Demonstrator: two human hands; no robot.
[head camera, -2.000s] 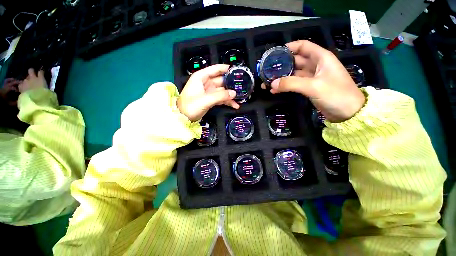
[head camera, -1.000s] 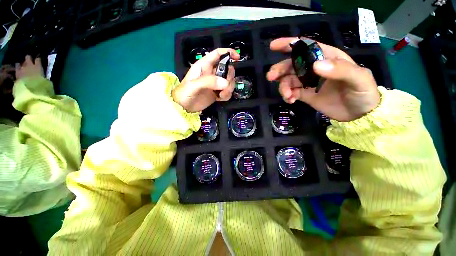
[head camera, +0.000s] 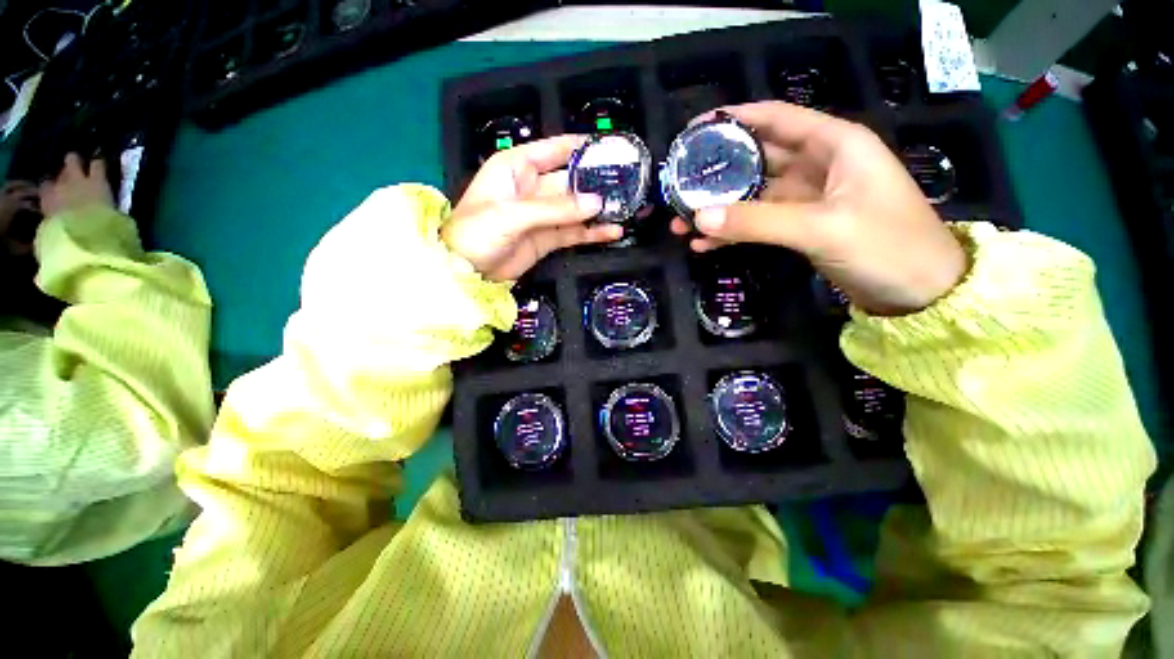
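My left hand holds a round smartwatch unit by its rim, with pale glare over its face. My right hand holds a second smartwatch unit beside it, also with glare on the face. The two units are side by side above the black foam tray. Several watch units sit in its pockets, such as one in the front row with small pink and red marks. Two in the back row show green patches. My hands and sleeves hide some pockets.
A white paper label lies at the tray's back right corner. A red marker pen is to its right, by a metal upright. Other foam trays lie at the back left and right. Another person's hand and yellow sleeve are at the left.
One second ago both units were tilted edge-on and apart; now their faces are turned up and they are close together. Both hands still hold them.
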